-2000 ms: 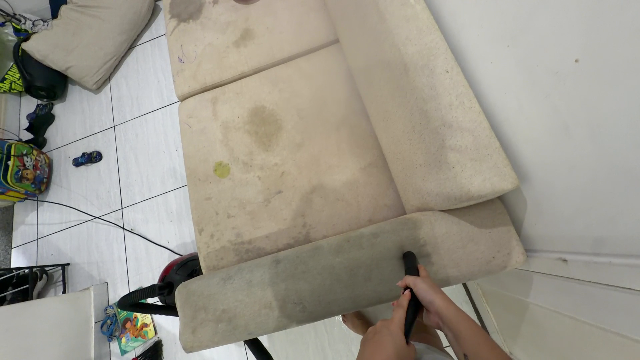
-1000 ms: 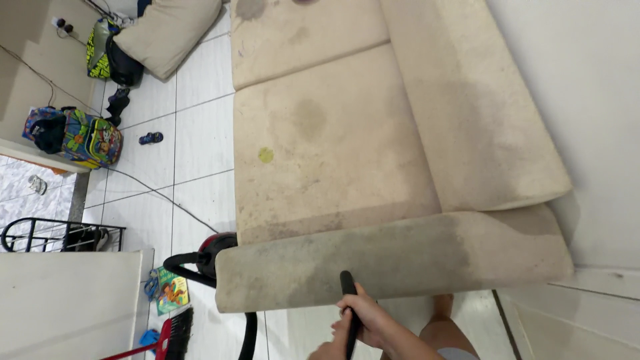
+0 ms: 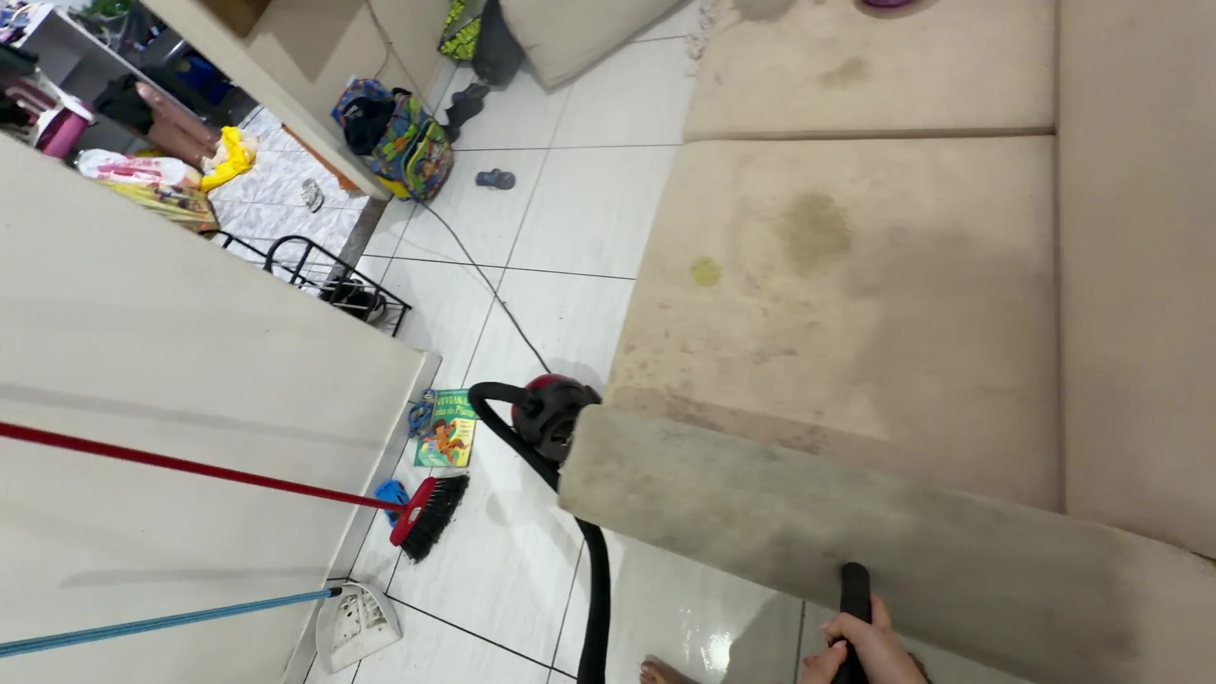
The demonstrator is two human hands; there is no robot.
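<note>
My right hand (image 3: 879, 648) is closed around a black vacuum cleaner tube (image 3: 855, 594) at the bottom right. Lower on the same tube, my left hand (image 3: 823, 663) grips it, partly cut off by the frame edge. The tube's tip rests against or just over the side of the sofa's greyish, damp-looking armrest (image 3: 722, 494); actual contact is unclear. Beyond lies the beige sofa seat (image 3: 940, 313), marked with brownish stains and a yellow-green spot (image 3: 705, 272). A red and black vacuum cleaner (image 3: 554, 413) stands at the armrest's left end, with its black hose (image 3: 596, 598) running down the frame.
A power cord (image 3: 489, 285) crosses the tiled floor. To the left are a red broom (image 3: 427, 518), a white dustpan (image 3: 357, 627), a children's book (image 3: 446, 429), a black metal rack (image 3: 351, 285) and a colourful backpack (image 3: 408, 142). A bare foot (image 3: 665, 673) shows at the bottom.
Both hands and the tube have moved left along the armrest from its right part, seen two seconds ago. The view has swung left, bringing in the broom and dustpan.
</note>
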